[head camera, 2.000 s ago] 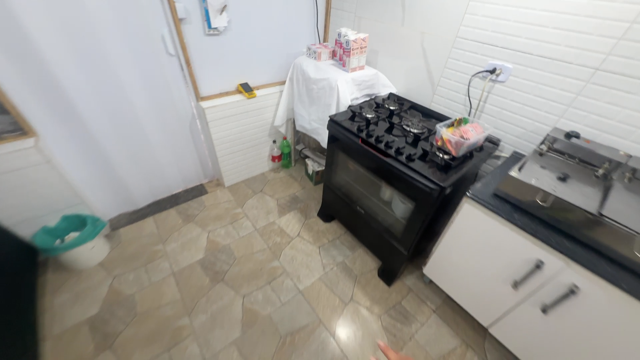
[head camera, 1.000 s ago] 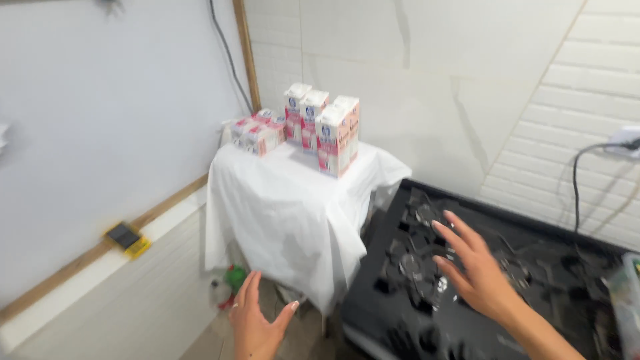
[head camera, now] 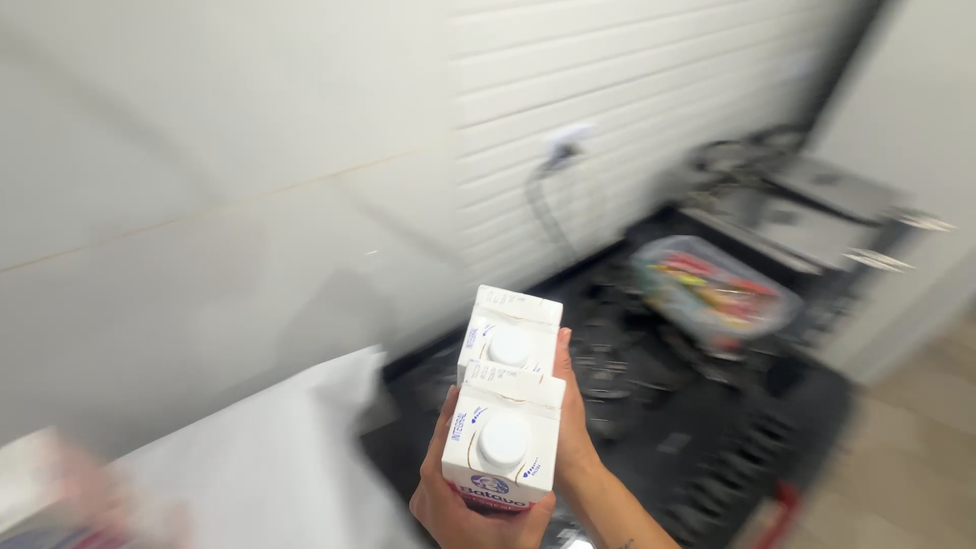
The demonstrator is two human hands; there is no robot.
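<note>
Two white milk cartons with round white screw caps are between my hands, one behind the other: the near carton and the far carton. My left hand wraps the near carton from the left and front, fingers and thumb on its sides. At the right side, my right hand presses on the cartons, its fingertips up beside the far one. Both cartons stand upright, seen from above, over the edge of the black gas stove. Their lower parts are hidden.
A white cloth covers the stand at lower left, with another blurred carton on it. A clear plastic tub of colourful items sits on the stove. Behind are a plugged-in cord, the tiled wall and a blurred metal appliance.
Both hands were bare and apart before the cloth-covered stand; now they hold two cartons, which stood in the group on that cloth. The view has swung right, toward the stove.
</note>
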